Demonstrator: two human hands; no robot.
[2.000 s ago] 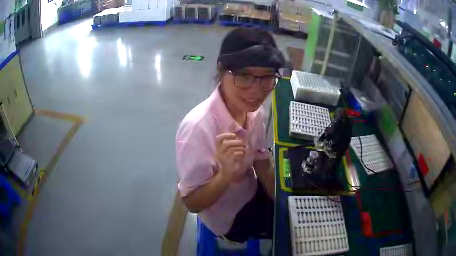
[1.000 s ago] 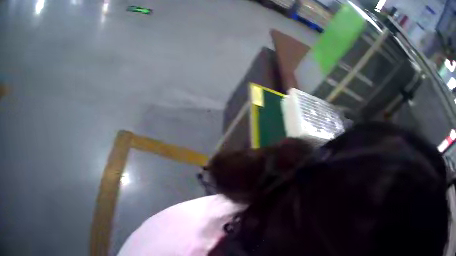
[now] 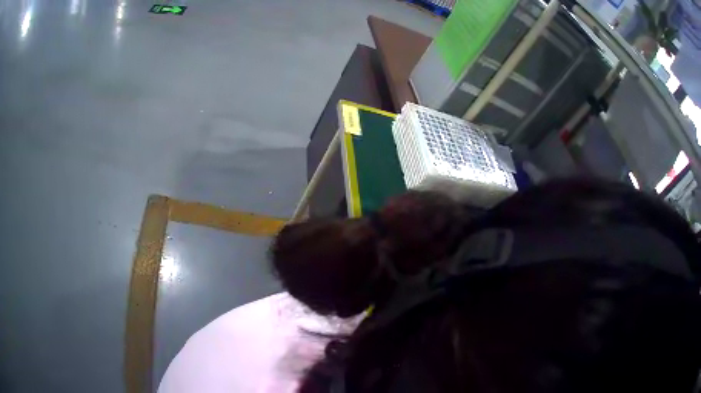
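A stack of white parts trays (image 3: 461, 150) stands on the green bench mat (image 3: 377, 150) near the bench's far end. The top tray shows rows of small marks. A person's dark-haired head (image 3: 523, 307) with a black band fills the lower right, very close, and hides the near part of the bench and the front edge of the stack. Neither my left hand nor my right hand is in view.
The person's pink shoulder (image 3: 238, 345) is at the bottom. A brown board (image 3: 400, 57) and a green panel (image 3: 476, 34) stand beyond the bench. Yellow-brown tape (image 3: 146, 284) marks the grey floor at left. Shelf framing runs along the right.
The view has swung from the seated person's face and the bench to the back of a head, close up. Since one second ago, the tray stack appears slightly further left and higher.
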